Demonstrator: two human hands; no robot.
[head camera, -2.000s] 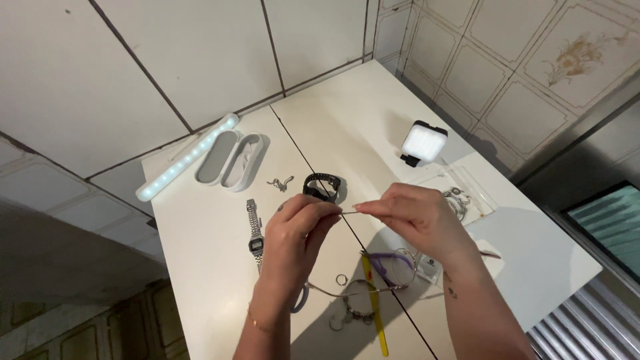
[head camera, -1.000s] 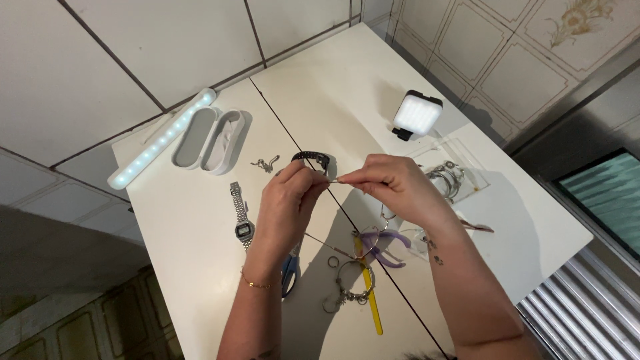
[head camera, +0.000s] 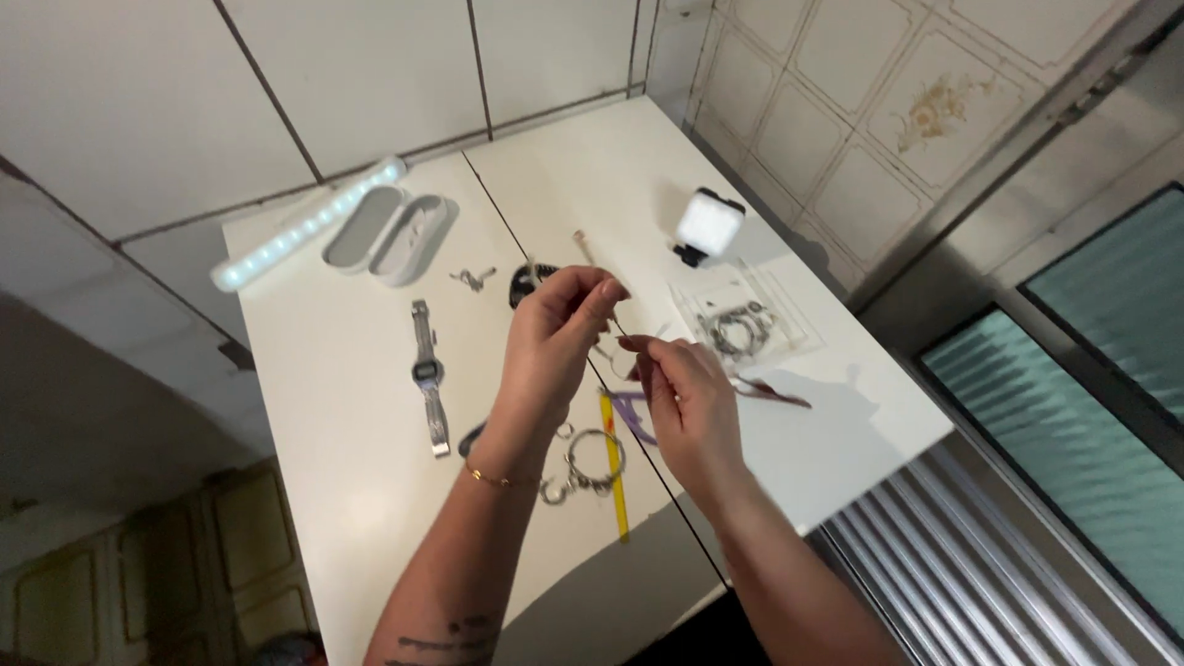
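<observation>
Over the middle of the white table, my left hand (head camera: 560, 338) pinches a thin chain or strand between thumb and fingertips. My right hand (head camera: 684, 398) is just below and to the right, its thumb and index finger pinched near the strand's lower part; how firmly it grips is blurred. A black-banded watch (head camera: 525, 283) lies partly behind my left hand. Beneath my hands are a charm bracelet (head camera: 595, 460), a yellow strip-like tool (head camera: 617, 490) and purple-handled pliers (head camera: 634, 416), partly covered by my right hand. A silver digital watch (head camera: 426, 372) lies left of them.
At the back left lie a lit LED bar (head camera: 310, 225) and an open white case (head camera: 407, 242). Small silver pieces (head camera: 474, 277) are near it. On the right stand a lit lamp (head camera: 710, 224), a clear bag of jewelry (head camera: 745, 324) and a tweezers-like tool (head camera: 772, 394).
My hands have come apart from fingertip to fingertip, with the right now lower than the left. A thin piece shows beyond my left fingertips. The view has shifted.
</observation>
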